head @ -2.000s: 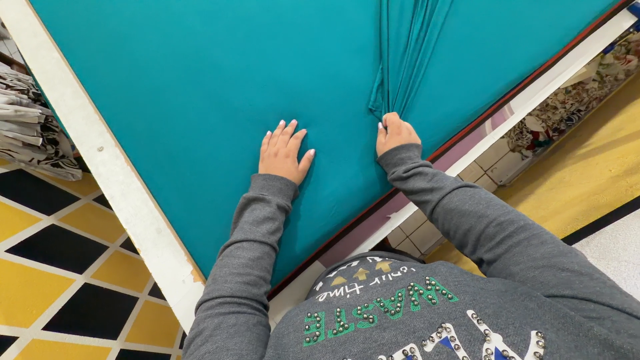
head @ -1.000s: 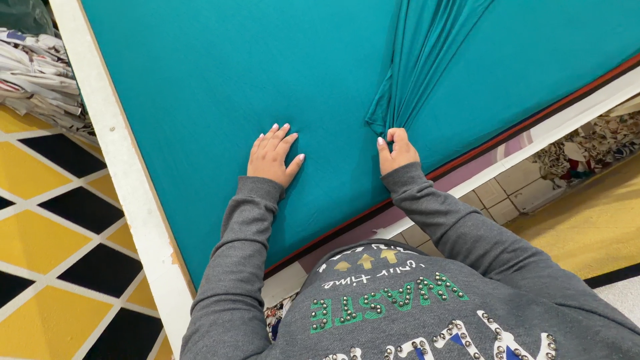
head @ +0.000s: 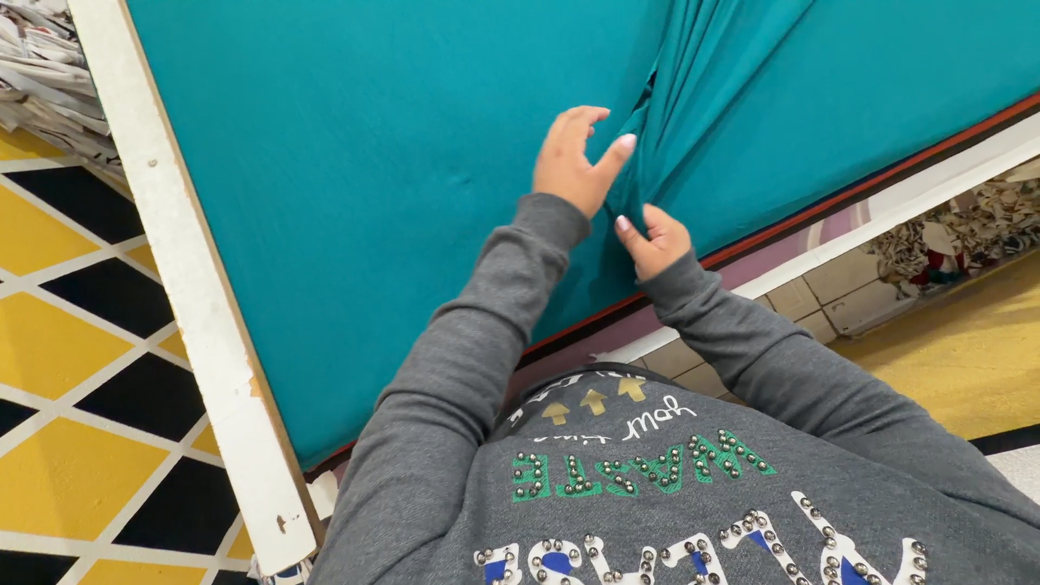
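Observation:
Teal knit fabric lies spread over the table, smooth at the left and gathered into long folds near my hands. My left hand is raised beside the folds with thumb and fingers apart; nothing shows between them. Just below and to the right, my right hand is at the lower end of the gathers, thumb and index finger close to the cloth. Whether those fingers pinch the cloth is not clear. A small dark gap shows along the fold above my left hand.
A worn white board edges the table at the left. Red and dark layers show under the teal cloth along the near edge. Bundled cloth lies at the upper left, and fabric scraps lie below the table at the right.
My left hand has lifted from the flat cloth and moved right to the gathered folds. My right hand stays near their lower end.

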